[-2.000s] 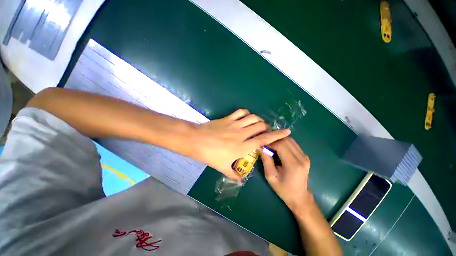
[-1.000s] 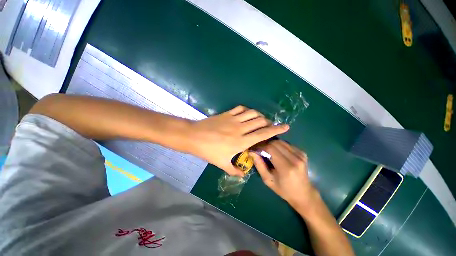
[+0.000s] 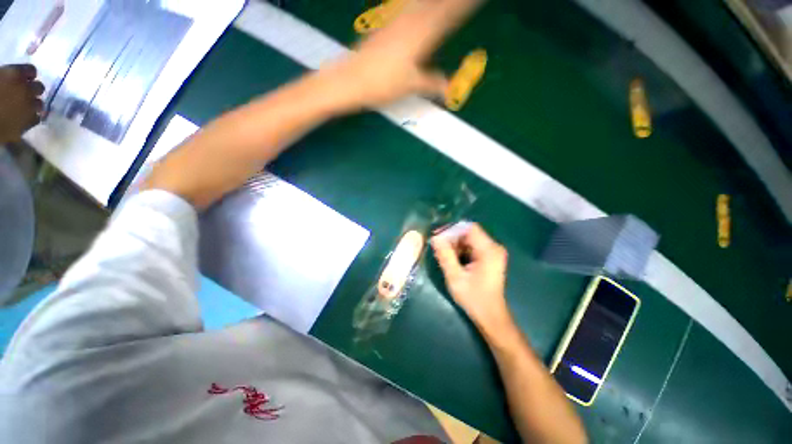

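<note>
A pale pink-beige holding fixture (image 3: 402, 265) lies on the dark-green bench, with dark spots at its lower end and no yellow part on it. Crinkled clear adhesive tape (image 3: 373, 317) shows around and beyond it. My right hand (image 3: 473, 269) is just right of the fixture, fingertips pinched on a small grey-white strip (image 3: 455, 231), partly hidden by the fingers. My left hand (image 3: 395, 68) is blurred and stretched over the rail to the belt, thumb spread from the fingers; its fingertips reach the top edge. One yellow part (image 3: 466, 80) lies by the thumb, another (image 3: 378, 16) beyond the hand.
More yellow parts (image 3: 640, 108) are spaced along the belt beyond the whitish rail (image 3: 495, 166). A striped grey block (image 3: 603, 244) and a smartphone (image 3: 597, 340) are at right. A silvery sheet (image 3: 278, 251) lies at left. Another person's hand (image 3: 17, 102) is near white paper (image 3: 82, 165).
My left hand has left the fixture and swung up to the belt. The yellow part that was under my hands is gone from the fixture. My right hand has moved slightly off it. The view has shifted.
</note>
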